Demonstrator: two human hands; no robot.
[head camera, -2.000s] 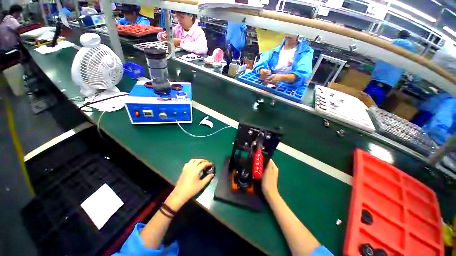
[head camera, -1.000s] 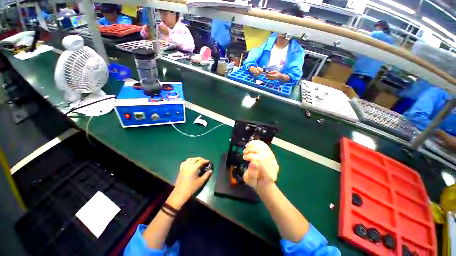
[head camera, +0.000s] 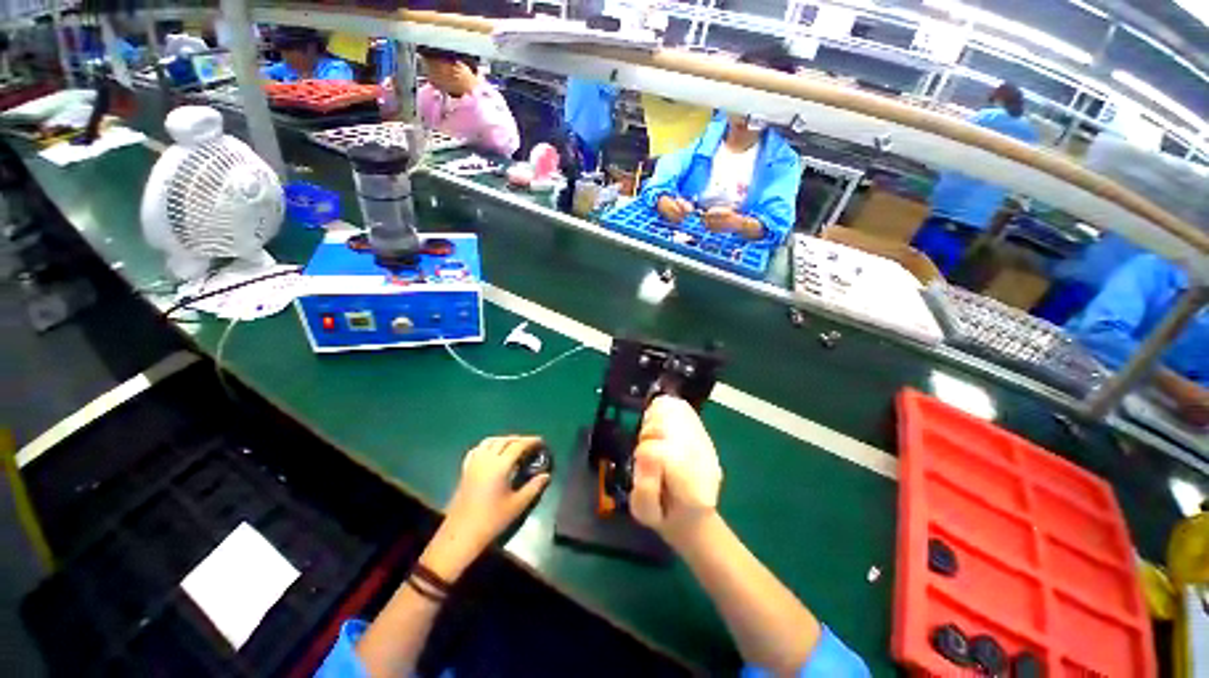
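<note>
The black toggle press (head camera: 614, 421) stands on its flat black base on the green bench in front of me. My right hand (head camera: 676, 466) is closed at the front of the press, where the red handle was seen earlier; the handle is now hidden in the fist. An orange piece (head camera: 607, 487) shows low in the press, partly covered. My left hand (head camera: 493, 485) rests at the bench's near edge, left of the press, with its fingers around a round black part (head camera: 532, 464).
A red compartment tray (head camera: 997, 484) at the right holds several black discs. A blue control box (head camera: 395, 307) and a white fan (head camera: 214, 199) stand at the left. A black tray (head camera: 133, 536) with a paper slip (head camera: 240, 584) lies below the bench edge. A blue-coated person sits opposite.
My right hand has moved from the press's right side onto its handle, then slightly lower with it. My left hand still holds the round black part. The whole view has shifted a little.
</note>
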